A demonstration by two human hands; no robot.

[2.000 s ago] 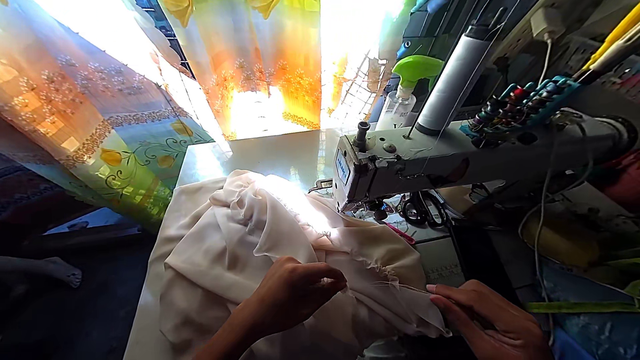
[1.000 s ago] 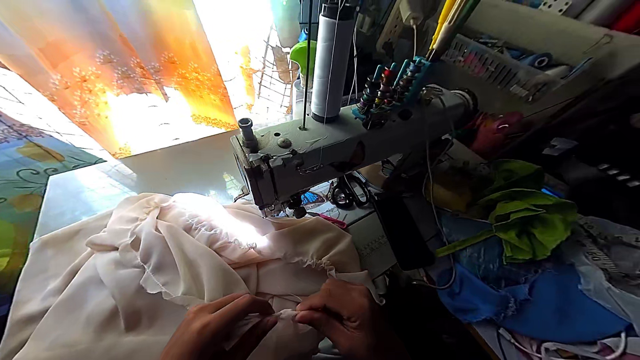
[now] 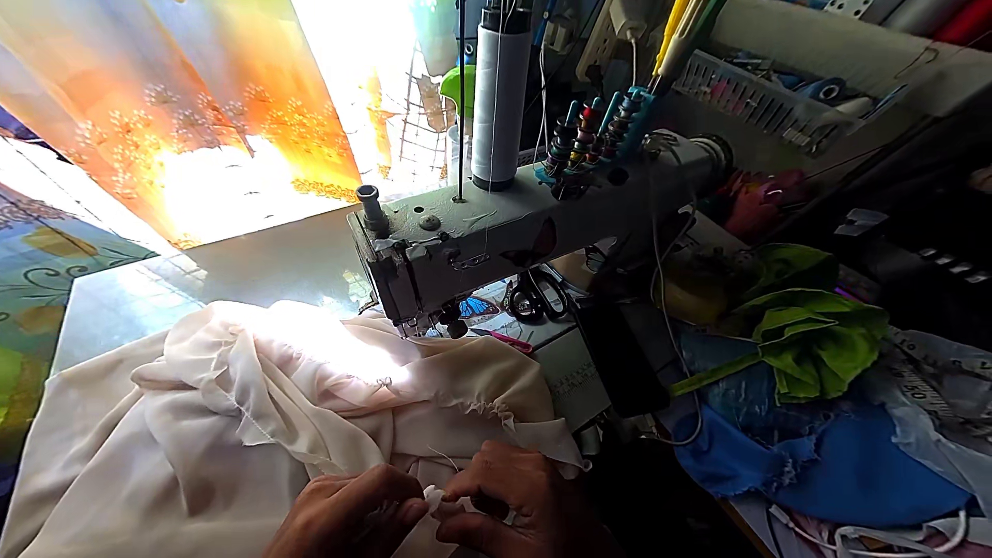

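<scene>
Cream fabric (image 3: 225,434) with gathered, frayed edges lies bunched over the table, partly beneath the head of a sewing machine (image 3: 496,232). At the bottom, my left hand (image 3: 349,515) pinches a small bit of the pale cloth between thumb and finger. Just to its right, my right hand (image 3: 511,496) holds the same bit, the fingertips of both hands close together. A loose thread end (image 3: 444,457) sticks up above them. The lower palms are cut off by the frame edge.
A white thread cone (image 3: 500,105) and a bobbin rack (image 3: 597,139) stand on the machine. Behind its needle lie black scissors (image 3: 536,296) and a pink-handled tool (image 3: 504,339). A dark phone-like slab (image 3: 620,360), green fabric (image 3: 806,333) and blue cloth (image 3: 860,465) are at right.
My hands were apart at first, with a thread stretched near the right one; they have come together at the cloth. The view has swung to the right.
</scene>
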